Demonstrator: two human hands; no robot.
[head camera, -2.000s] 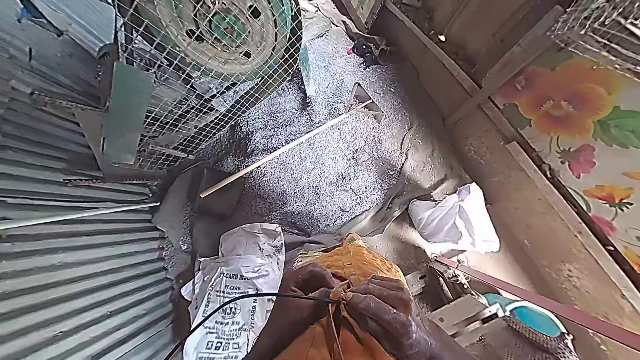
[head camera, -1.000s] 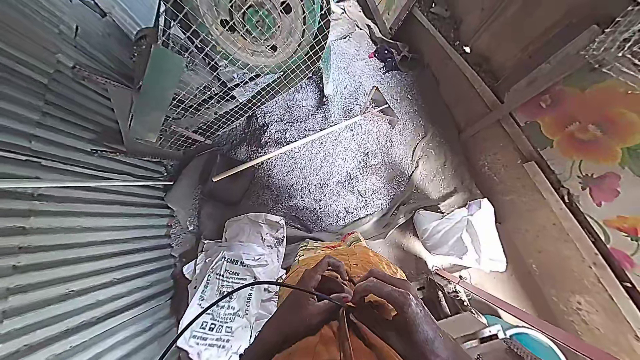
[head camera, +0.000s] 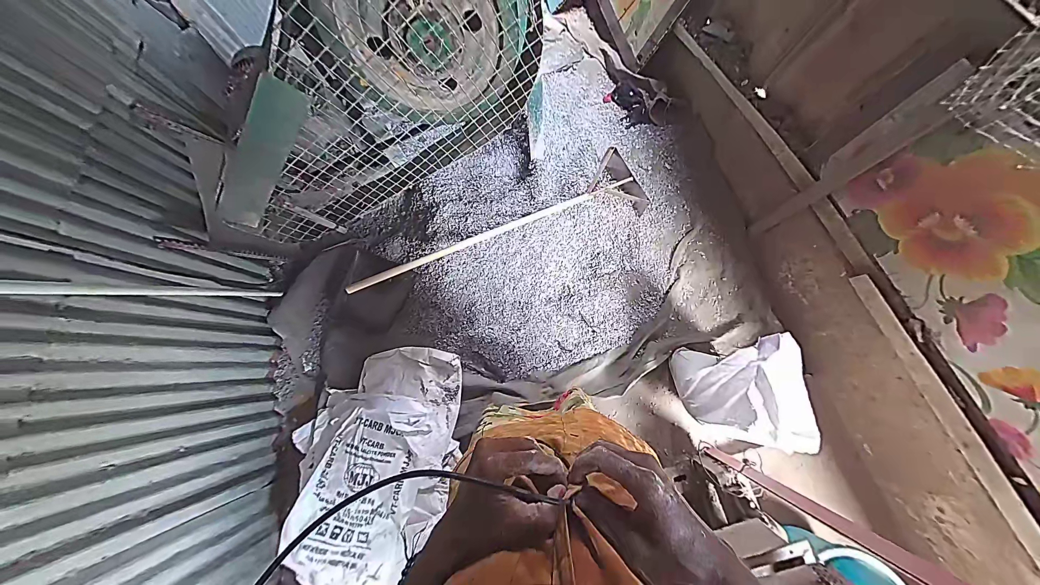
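Observation:
At the bottom middle, my left hand (head camera: 516, 487) and my right hand (head camera: 621, 496) meet, both pinching the orange cloth (head camera: 561, 431) in front of my body. A bunched bit of that cloth sticks out beside my right thumb. A black cable (head camera: 349, 496) curves in from the lower left and ends between the fingers; its tip is hidden. Beyond the hands a wooden-handled scraper (head camera: 487, 236) with a flat metal blade lies on a spread of grey granules (head camera: 536, 284). Printed white sacks (head camera: 366, 463) lie to the left of my left hand.
A green wheel (head camera: 431, 41) sits behind a wire mesh guard (head camera: 398, 154) at the top. Corrugated metal sheeting (head camera: 122, 390) lines the left. At the right are a white sack (head camera: 751, 390), a low wall (head camera: 877, 406), a reddish metal bar (head camera: 829, 516) and a teal container (head camera: 837, 552).
My hands remain together at the orange cloth, and the fingers have shifted around the gathered part. The floor and the things on it look the same.

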